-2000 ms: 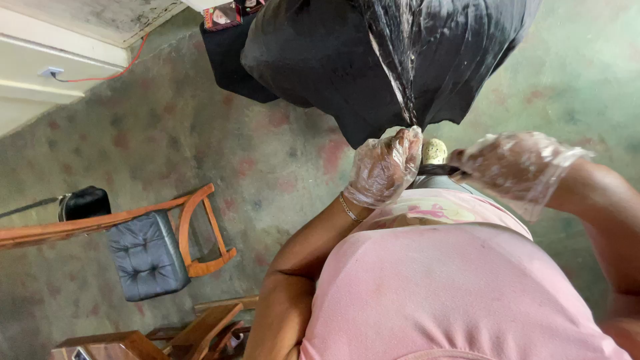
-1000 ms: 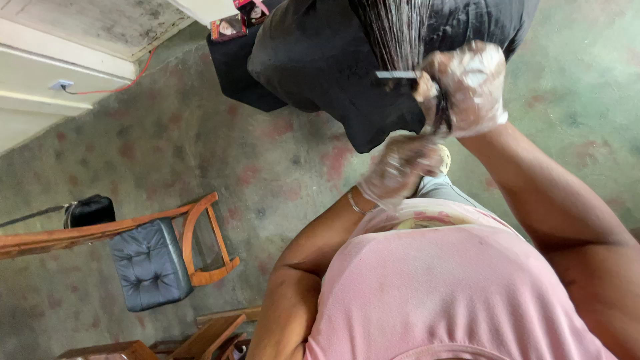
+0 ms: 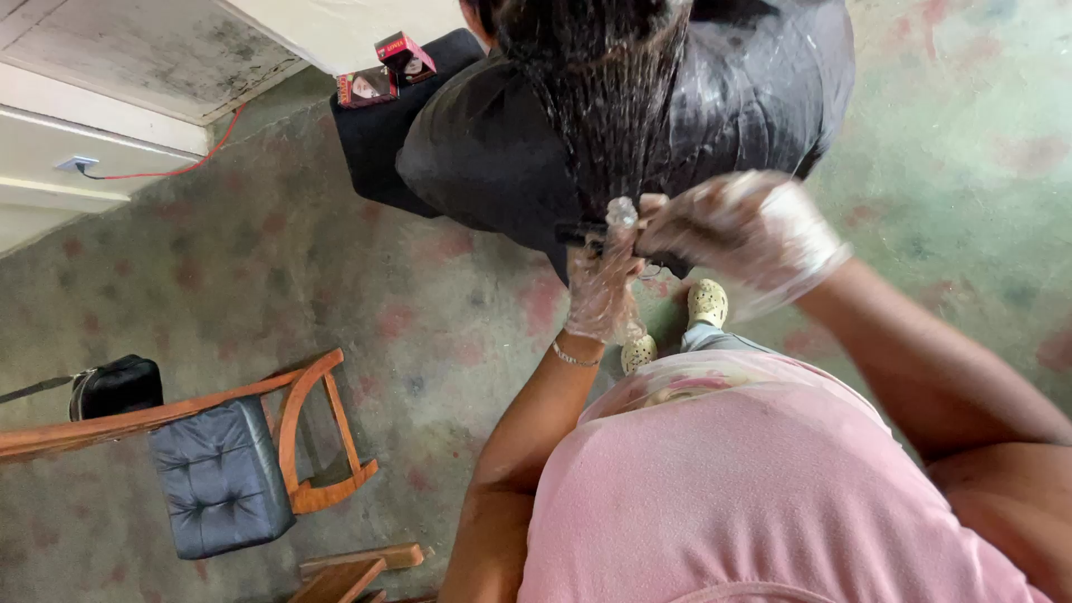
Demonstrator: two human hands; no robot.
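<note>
A seated person's long, wet dark hair hangs down the back of a black cape. My left hand, in a clear plastic glove, is closed at the lower ends of the hair, and a dark comb-like tool shows between its fingers. My right hand, gloved the same way and blurred, is just to the right, its fingertips close to the left hand and the hair ends. Whether the right fingers grip hair or part of the tool cannot be made out.
Two red boxes lie on a black seat beside the caped person. A wooden chair with a dark tufted cushion and a black bag are at the left. A red cord runs from a wall outlet.
One second ago my right hand was higher, against the hair with a tool; it is now lower and beside my left hand. My left hand has moved up to the hair ends.
</note>
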